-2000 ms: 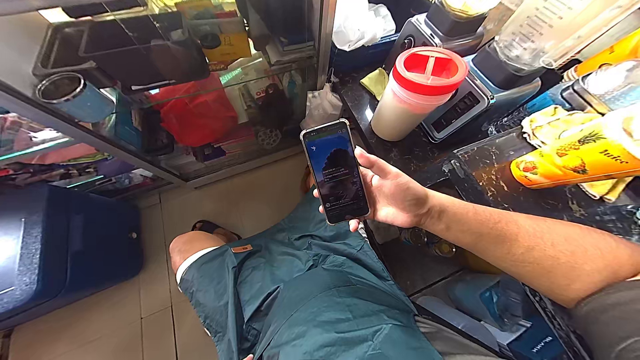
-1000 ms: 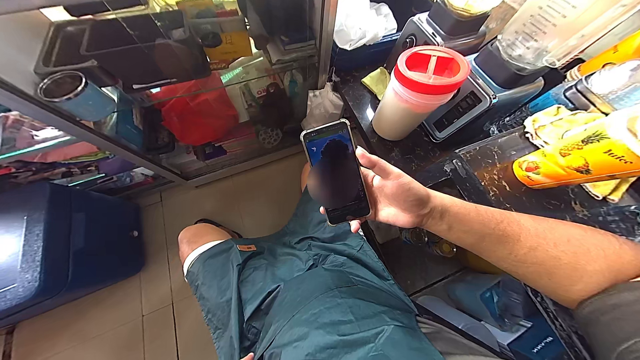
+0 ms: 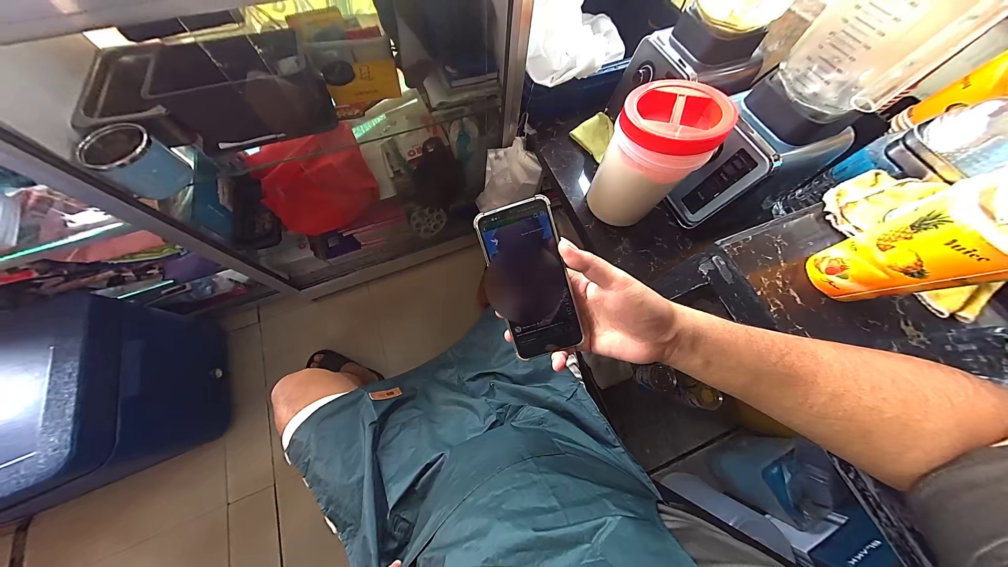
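Observation:
My right hand [image 3: 622, 307] is closed around a smartphone [image 3: 529, 276] in a clear case, its lit screen facing me above my lap. The thumb rests along the phone's right edge and fingertips show at its left edge. Of my left hand, only a sliver of a fingertip [image 3: 395, 563] shows at the bottom edge, by the dark green apron [image 3: 488, 472]; whether it holds anything is hidden. Beyond the phone, a plastic container with a red lid [image 3: 679, 118] stands on the dark marbled counter [image 3: 642, 256].
Two blenders [image 3: 728, 169] stand behind the container. Orange printed juice cups [image 3: 906, 252] lie on a yellow cloth [image 3: 957, 303] at right. A glass display case [image 3: 409, 256] holds a red plastic bag [image 3: 319, 181] and a tumbler [image 3: 134, 161]. A blue cooler [image 3: 165, 394] sits on the floor at left.
The picture on the phone screen has changed and is now mostly dark. My right hand keeps its hold with little movement.

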